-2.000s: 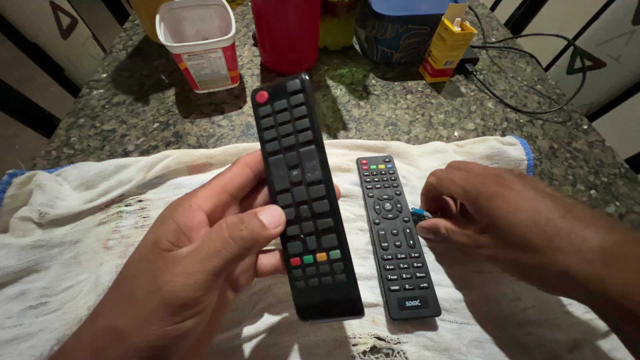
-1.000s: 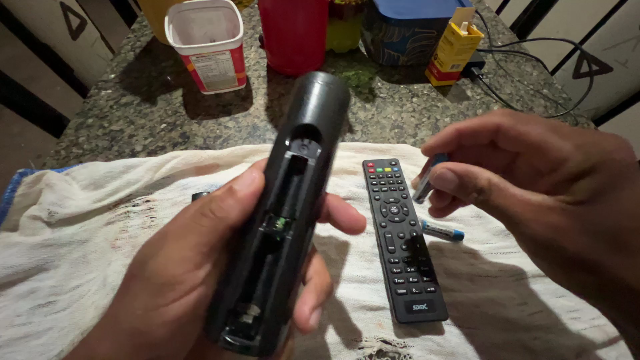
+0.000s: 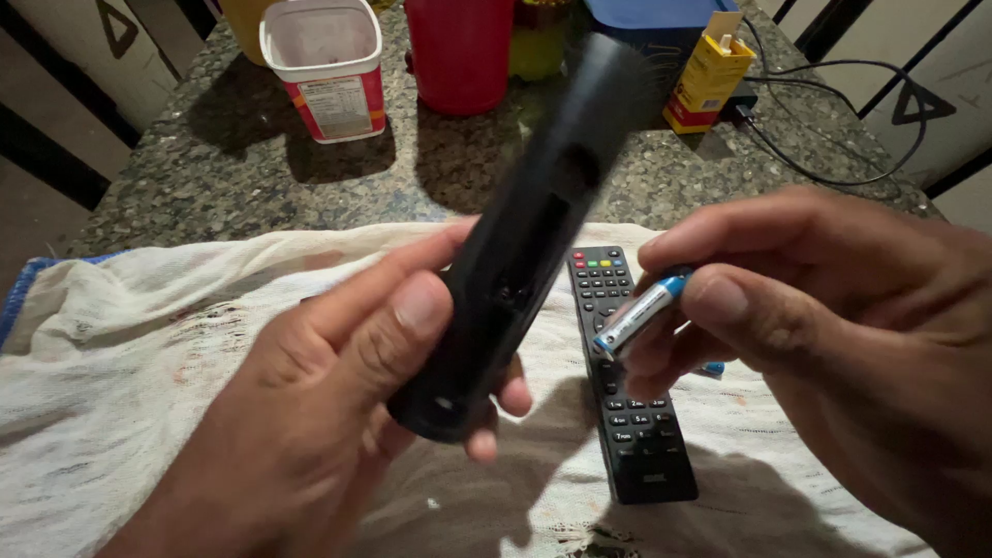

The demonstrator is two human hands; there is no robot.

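Observation:
My left hand [image 3: 341,380] grips a black remote control [image 3: 519,240] with its back towards me and its long battery compartment uncovered; motion blurs it. Between the thumb and fingers of my right hand [image 3: 806,325] is a blue and white cylindrical battery [image 3: 642,311], held at a slant. Below that battery a second black remote [image 3: 643,465] lies buttons up on a white cloth [image 3: 232,310], partly hidden by my right fingers. Another blue battery [image 3: 711,369] lies on the cloth right of this remote, mostly covered by my right hand.
The cloth lies over a speckled stone tabletop [image 3: 225,194]. Along the back stand a white and red plastic tub [image 3: 333,101], a red container [image 3: 459,62], a blue-lidded container [image 3: 647,14] and an opened yellow box [image 3: 709,77]. A black cable [image 3: 837,180] loops at the back right.
The remote in my left hand was turned from buttons-up to back-up, then tilted further right. My right hand has lifted a battery from beside the lying remote.

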